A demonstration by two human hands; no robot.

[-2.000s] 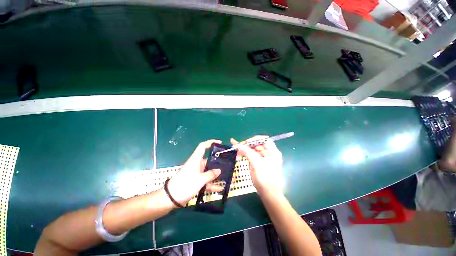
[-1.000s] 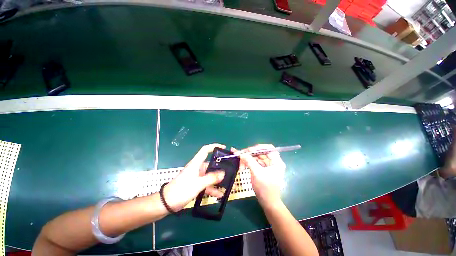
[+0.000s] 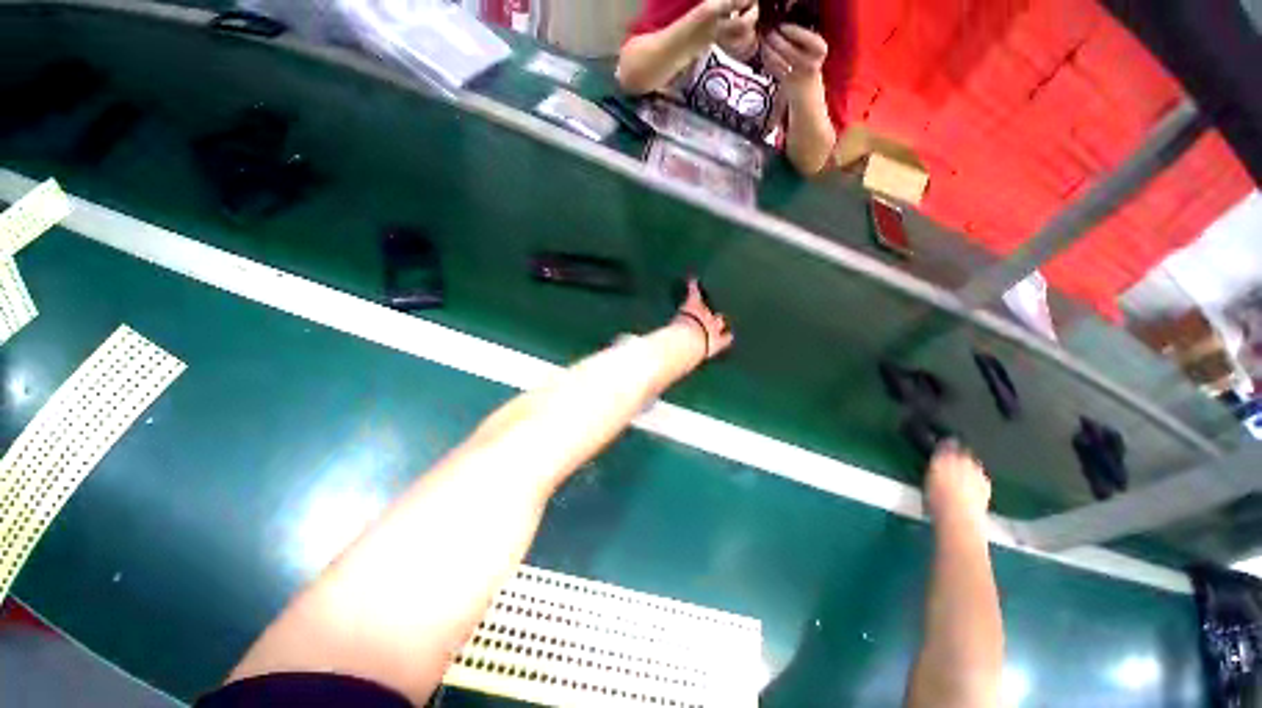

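Note:
My left hand (image 3: 706,329) is stretched out over the dark green conveyor, small in the picture, with a dark object partly hidden at its fingertips. My right hand (image 3: 958,481) is over the conveyor's near side, its fingertips at a black phone housing (image 3: 922,426). Whether either hand grips anything is too blurred to tell. The tweezers cannot be made out. The dotted sticker sheet (image 3: 623,643) lies on the glossy green bench below my left forearm, which covers its left part.
More black housings lie on the conveyor, such as one at left (image 3: 411,268) and one near the middle (image 3: 581,271). A white rail (image 3: 775,461) divides bench and conveyor. Spare sticker sheets (image 3: 83,436) lie far left. A person in red (image 3: 741,76) works across the line.
Both hands have left the sticker sheet and reached forward over the conveyor. The housing is no longer above the sheet. The view has tilted and shifted, showing the person opposite.

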